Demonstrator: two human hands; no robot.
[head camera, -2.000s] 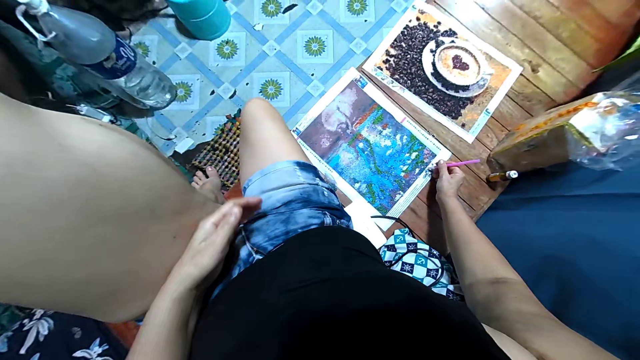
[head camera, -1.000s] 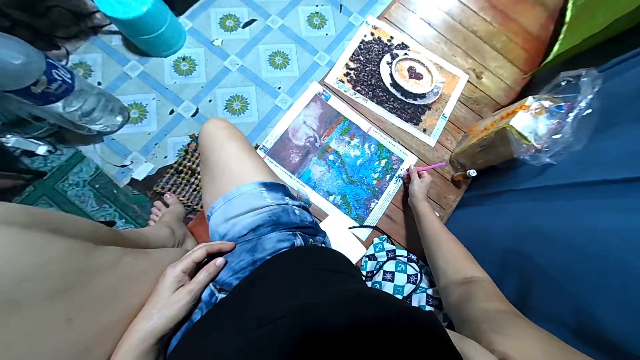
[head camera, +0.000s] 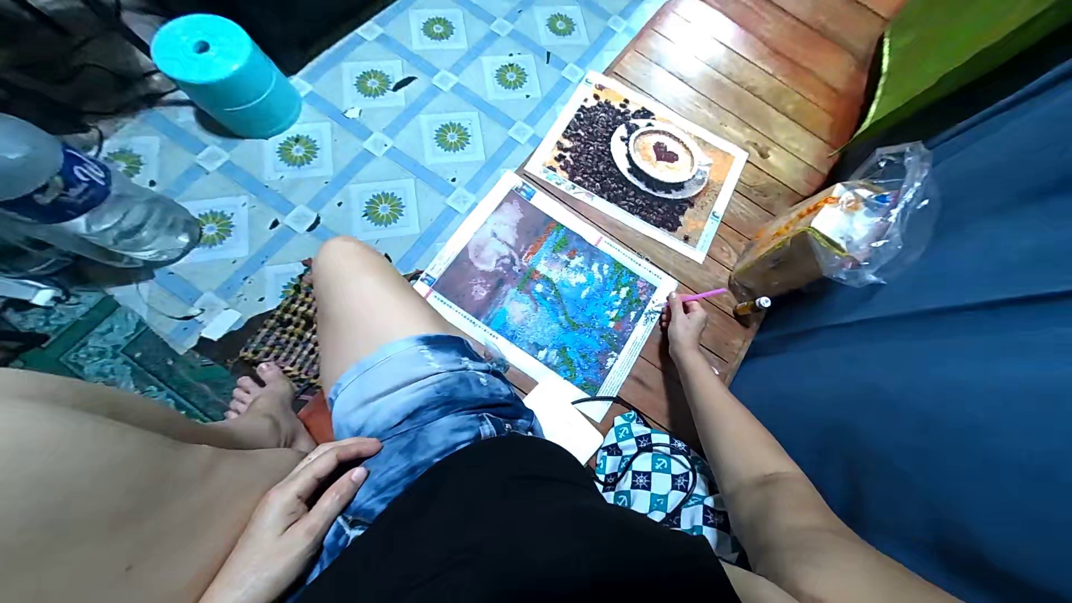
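My right hand (head camera: 685, 322) holds a pink pen-shaped tool (head camera: 703, 296) at the right corner of a diamond painting canvas (head camera: 553, 293) with blue, green and purple areas. The canvas lies on a wooden plank surface. Just beyond it is a second picture (head camera: 641, 163), showing a coffee cup with a heart among coffee beans. My left hand (head camera: 314, 494) rests on the denim shorts (head camera: 419, 389) at my thigh, fingers slightly apart, with nothing in it.
Right of my right hand are a small bottle (head camera: 752, 306) and a box in clear plastic (head camera: 825, 230). A checkered cloth with a black cord (head camera: 649, 473) lies nearer me. A large water bottle (head camera: 92, 197) and a turquoise cylinder (head camera: 226, 75) stand at left on patterned flooring (head camera: 381, 142).
My left hand was raised over my lap two seconds ago and has come down onto the shorts. My right hand has stayed at the canvas corner with the pink tool. The view has shifted.
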